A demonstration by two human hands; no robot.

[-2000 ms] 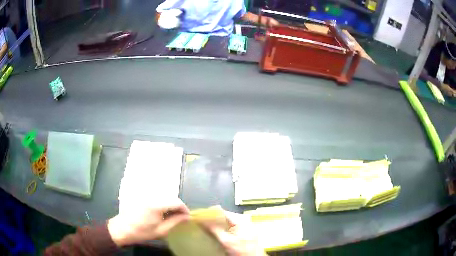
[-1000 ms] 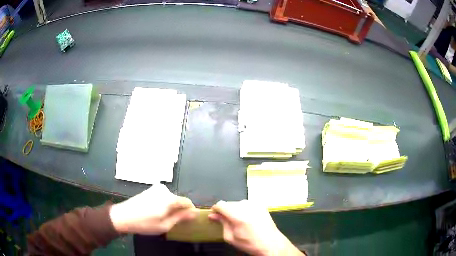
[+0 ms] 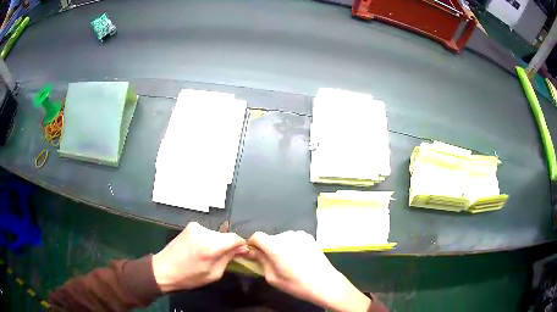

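My left hand (image 3: 194, 259) and my right hand (image 3: 293, 261) meet over my lap, just beyond the front edge. Both pinch a yellowish insulating sheet (image 3: 245, 266), mostly hidden under the fingers; its folding state cannot be told. An unfolded sheet stack (image 3: 200, 149) lies left of centre. A second sheet stack (image 3: 349, 135) lies right of centre. Folded sheets (image 3: 354, 220) with raised yellow-green edges lie just in front of it. A nested folded pile (image 3: 453, 180) lies further right.
Translucent sheets (image 3: 96, 122) lie at the left, beside orange rubber bands (image 3: 54, 130) and a green plastic piece (image 3: 47, 103). A circuit board (image 3: 103, 27) is on the belt (image 3: 214, 46). A red-brown rack (image 3: 418, 21) stands at the far side; a lime strip (image 3: 537, 119) is far right.
The view has tilted down and shifted, so the stacks sit higher than at first. My hands have come together, and less of the held sheet shows. The stacks look unchanged.
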